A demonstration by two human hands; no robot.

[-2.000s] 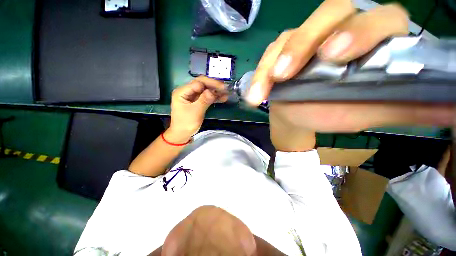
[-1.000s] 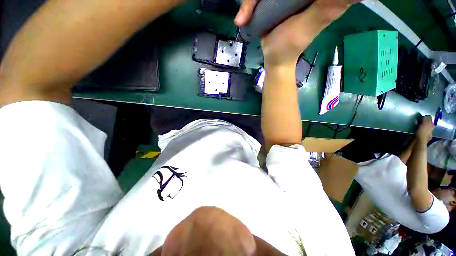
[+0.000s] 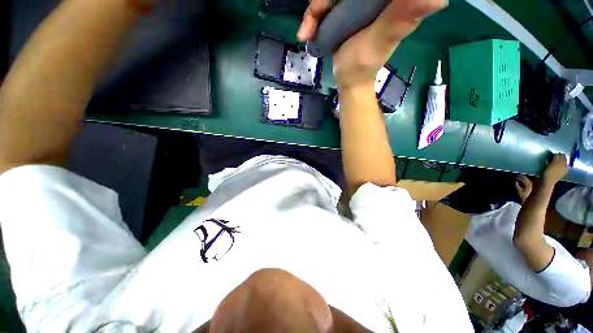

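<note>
My right hand (image 3: 383, 39) is closed around the thick grey electric screwdriver (image 3: 348, 25) at the top centre. The tool points down-left, above the upper black housing with a silvery metal plate (image 3: 300, 67); whether the tip touches it I cannot tell. A second housing with a whiter plate (image 3: 283, 106) lies just below. A third housing (image 3: 394, 92) lies right of my right wrist, partly hidden by it. My left forearm reaches up across the upper left; its hand is cut off by the top edge.
A black tray (image 3: 185, 88) lies at left, partly under my left arm. Right of the housings are a white striped tube (image 3: 434, 110), a green box (image 3: 484, 81) and dark parts (image 3: 541, 97). An open carton (image 3: 445, 231) is below the bench edge. A coworker (image 3: 530, 253) works at right.
My right hand with the screwdriver moved from the right foreground to above the housings. My left hand left the housing area, and its arm swung up-left out of the picture.
</note>
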